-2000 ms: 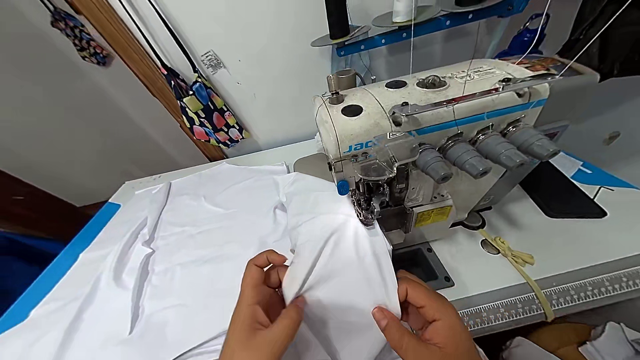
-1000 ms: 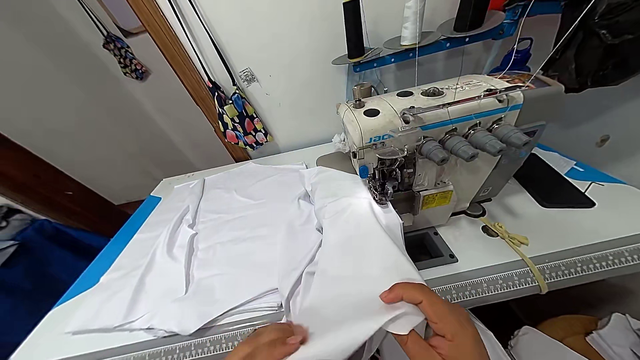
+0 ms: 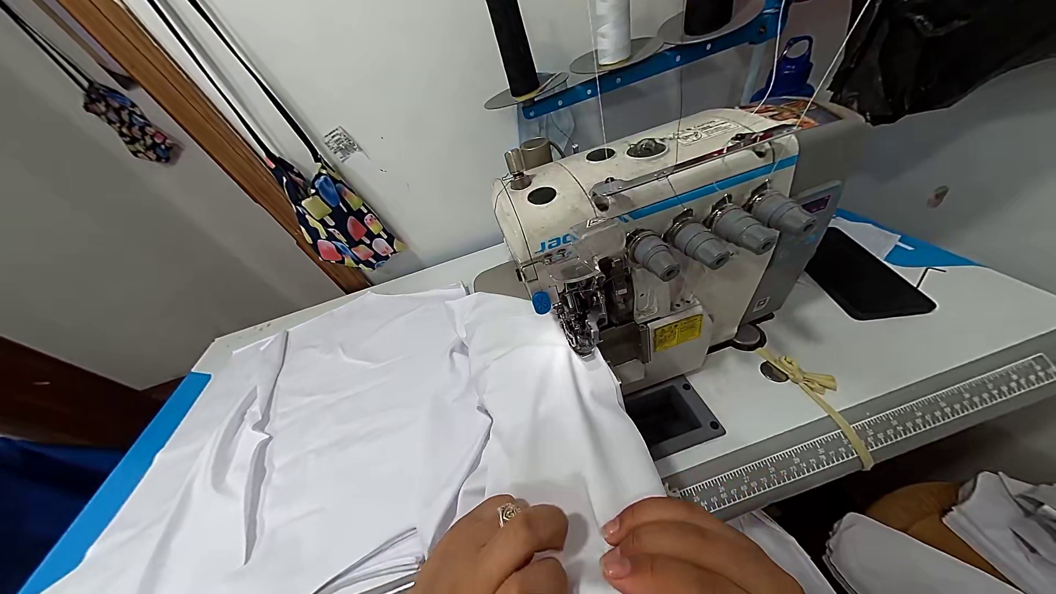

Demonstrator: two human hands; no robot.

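Observation:
White fabric (image 3: 536, 412) runs from the presser foot area (image 3: 580, 326) of a Jack overlock sewing machine (image 3: 660, 198) toward me. My left hand (image 3: 499, 549), with a ring on one finger, lies curled on this fabric near the bottom centre; its fingertips are hidden. To its right, my right hand (image 3: 685, 549) pinches the fabric's right edge between thumb and fingers. More white fabric (image 3: 355, 412) is spread flat over the table left of the machine, with stacked layers showing at its lower edge.
A ruler strip (image 3: 874, 421) follows the table's front edge, with a yellowish tie (image 3: 817, 392) looped across it. Thread cones (image 3: 612, 33) stand behind the machine. Folded white fabric (image 3: 899, 553) lies at lower right. Patterned pouches (image 3: 342, 214) hang at the left.
The left hand has come up onto the fabric, closer to the right hand. The fabric in front of the needle area, partly lifted by the right hand before, now lies flatter.

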